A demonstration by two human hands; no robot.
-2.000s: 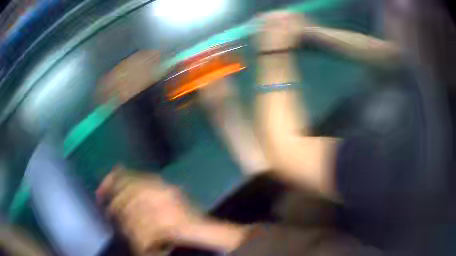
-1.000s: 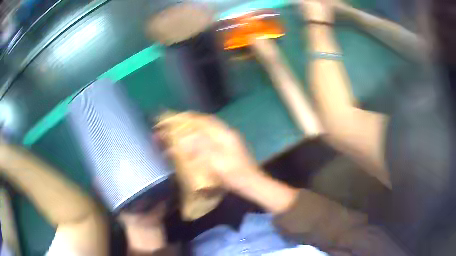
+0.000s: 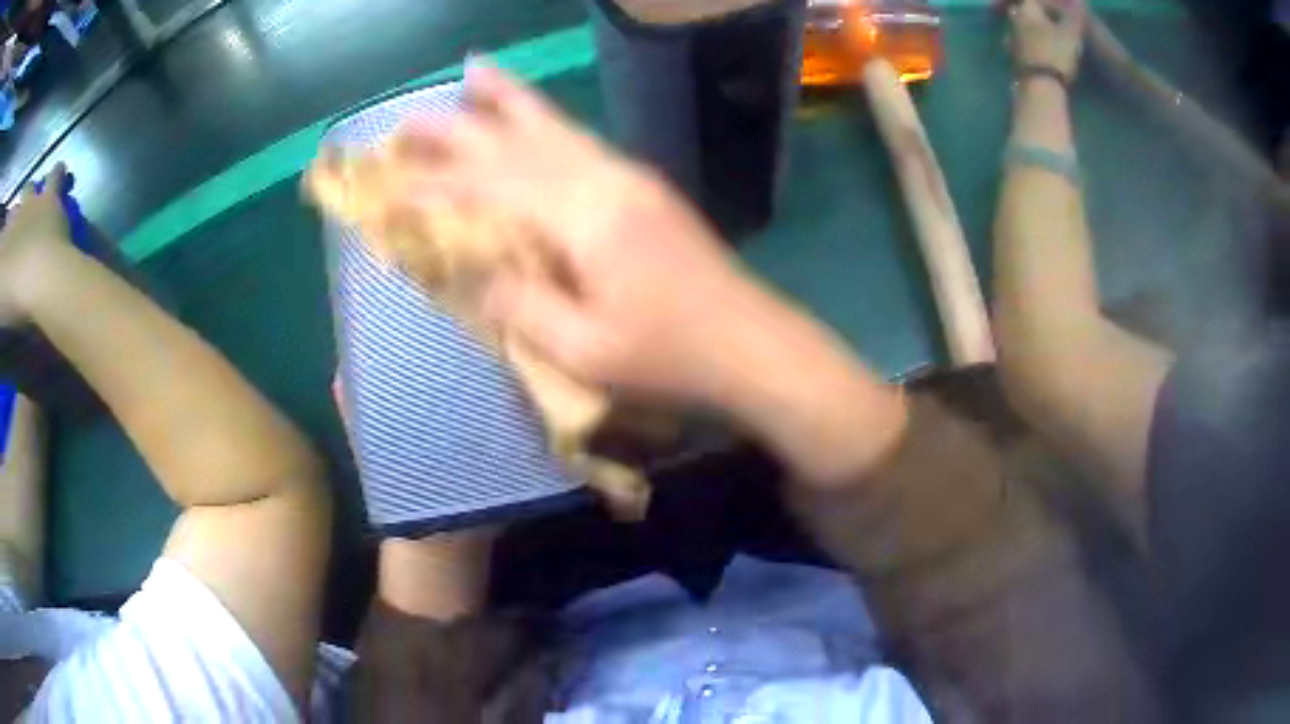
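A silvery, fine-ribbed speaker (image 3: pixel 432 403) is held tilted in front of me, its dark-rimmed end towards me. My right hand (image 3: pixel 594 255) holds a crumpled tan cloth (image 3: pixel 566 403) against the far upper part of the speaker's mesh; the hand is blurred. My left hand (image 3: pixel 340 403) is mostly hidden behind the speaker; a bit of it shows at the left edge, and the wrist comes out below the dark rim. The speaker's far end is partly covered by my right hand and the cloth.
Another dark speaker (image 3: pixel 700 106) stands beyond my right hand on the green work surface (image 3: pixel 863 234). A mallet with an orange head (image 3: pixel 870 43) lies to its right. A neighbour's arm (image 3: pixel 1047 226) is at right. Another arm (image 3: pixel 184 368) and blue cloth (image 3: pixel 64 198) are at left.
My right hand and the cloth have moved from the speaker's right side up over its far part. The speaker is more upright in view. The view has shifted, and the mallet appears further right.
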